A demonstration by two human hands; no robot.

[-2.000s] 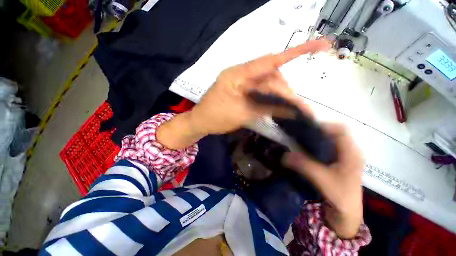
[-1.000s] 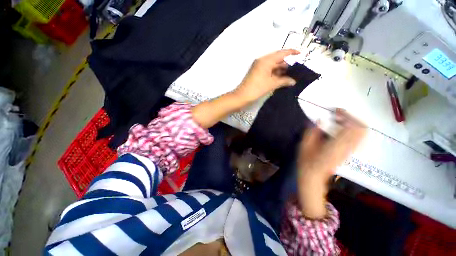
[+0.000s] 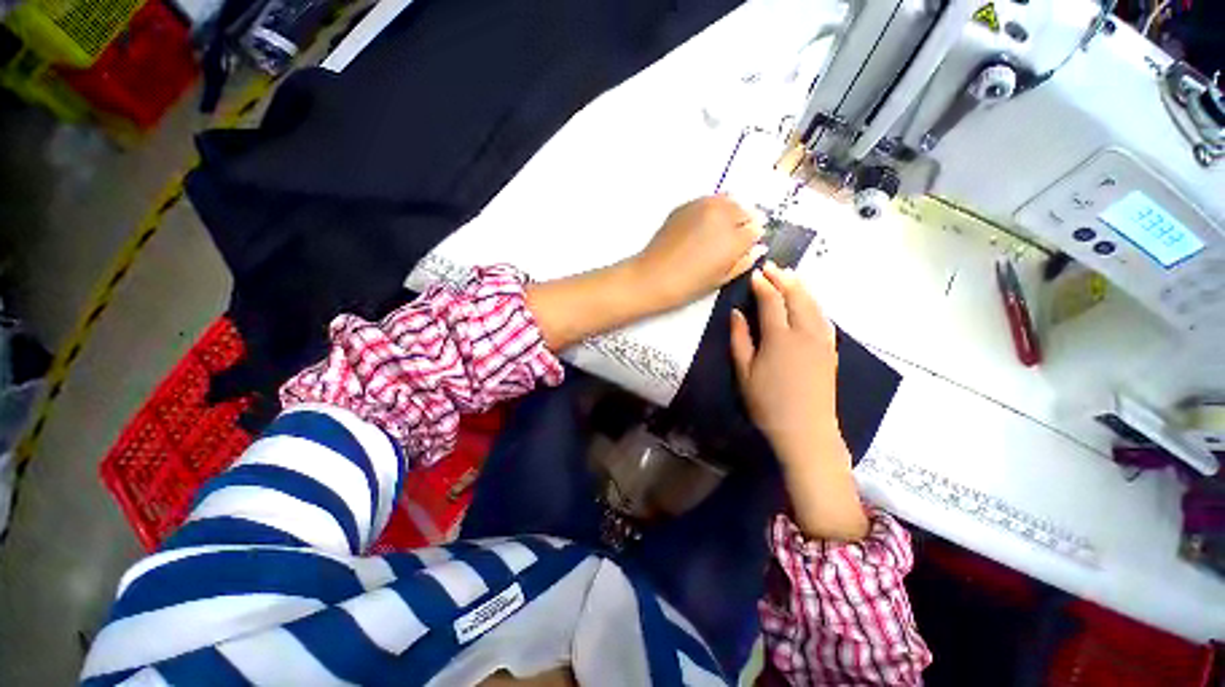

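A dark fabric panel (image 3: 864, 389) lies on the white table just in front of the needle area and hangs over the front edge. My left hand (image 3: 705, 246) has its fingers closed on the panel's upper end. My right hand (image 3: 790, 356) lies on the panel with its fingertips close beside my left fingertips. The presser foot and needle area (image 3: 793, 168) of the white sewing machine (image 3: 1061, 121) is just beyond the hands. The exact grip under the fingers is hidden.
A large dark fabric heap (image 3: 390, 148) drapes over the table's left. Red-handled snips (image 3: 1020, 320) lie on the right of the table. A printed ruler (image 3: 981, 507) runs along the front edge. A red crate (image 3: 175, 416) stands lower left. A lit display (image 3: 1151, 228) is on the machine.
The panel now lies flatter near the needle. My right hand has come from the right onto it, next to my left hand. The whole view has shifted slightly.
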